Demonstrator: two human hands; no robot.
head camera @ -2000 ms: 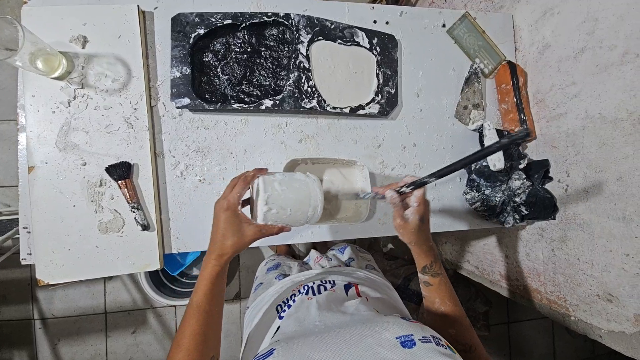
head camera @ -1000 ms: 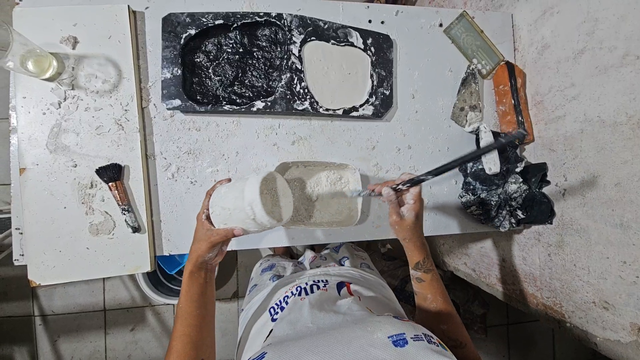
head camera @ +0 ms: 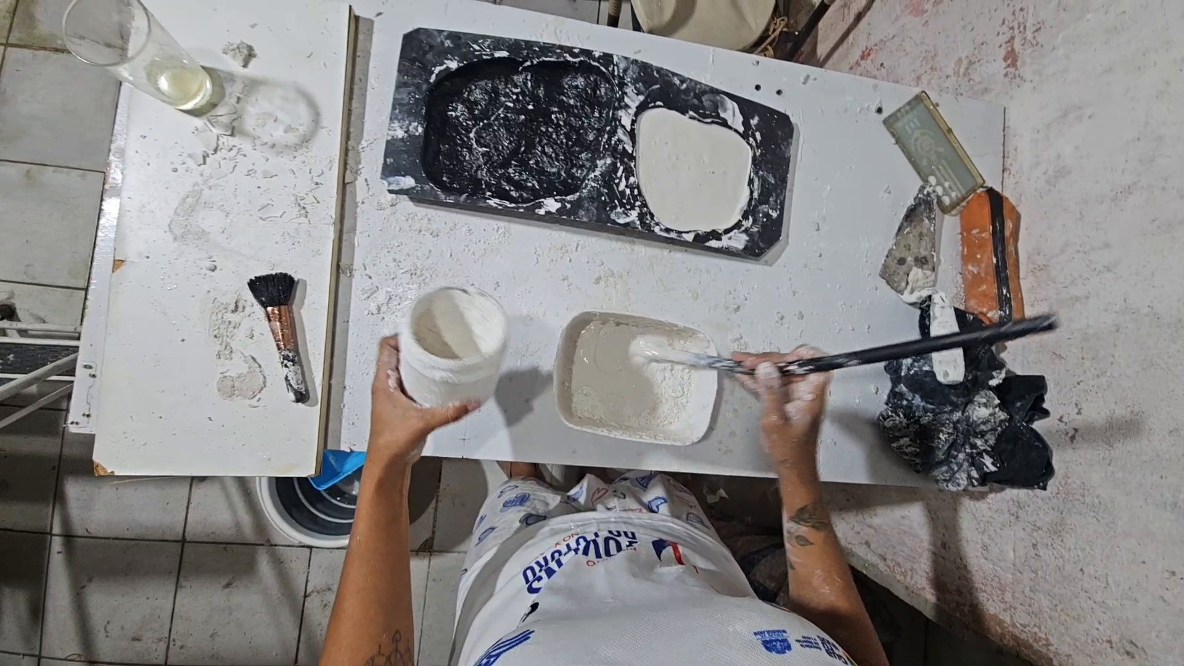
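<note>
My left hand grips a white plastic jar that stands upright, its mouth showing white powder inside. Between my hands a white rectangular tub rests on the table, with wet off-white mix and drier white powder at its right. My right hand holds a long black-handled stirring tool, whose whitened end lies over the powder in the tub. Behind them is a black mould with two hollows; the left one is dark and rough, the right one is filled with smooth white material.
A makeup-type brush and a clear glass with some liquid are on the left board. At the right lie a rectangular case, an orange-and-black pouch, a plaster-crusted scraper and a crumpled black bag.
The jar was tipped sideways over the tub; my left hand has drawn it left and turned it upright. More powder now lies in the tub, and the stirring tool's end reaches into it.
</note>
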